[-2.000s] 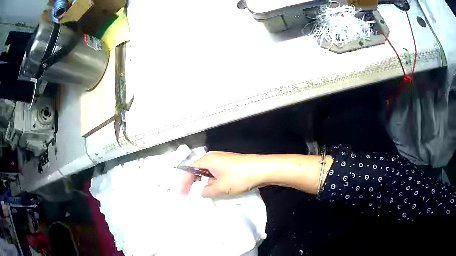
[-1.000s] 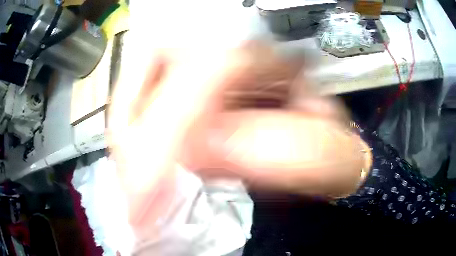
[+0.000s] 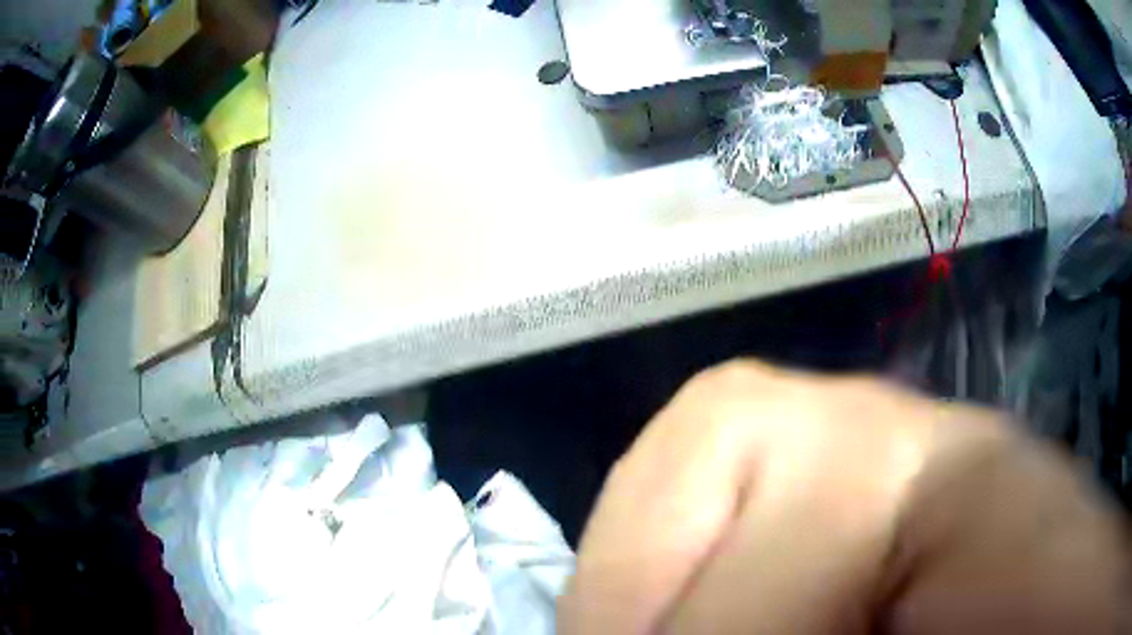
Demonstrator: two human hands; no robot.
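Observation:
A crumpled heap of white fabric pieces point(image 3: 310, 533) lies below the table's front edge at the lower left. A small dark spot shows on its right part. My right hand point(image 3: 819, 509) is large, close to the camera and blurred at the lower right, beside the fabric. Its fingertips are hidden or cut off, so I cannot tell whether it holds anything. My left hand is not in view.
The pale table point(image 3: 410, 223) has a measuring tape along its edge. White thread trimmings point(image 3: 795, 137) lie beside the machine base point(image 3: 670, 68). Red cord point(image 3: 940, 263) hangs at the edge. Long dark shears point(image 3: 236, 273) and a steel container point(image 3: 149, 186) are at the left.
My right hand has left the fabric and come up close to the camera at the lower right. The clippers seen in it earlier no longer show. The view has shifted.

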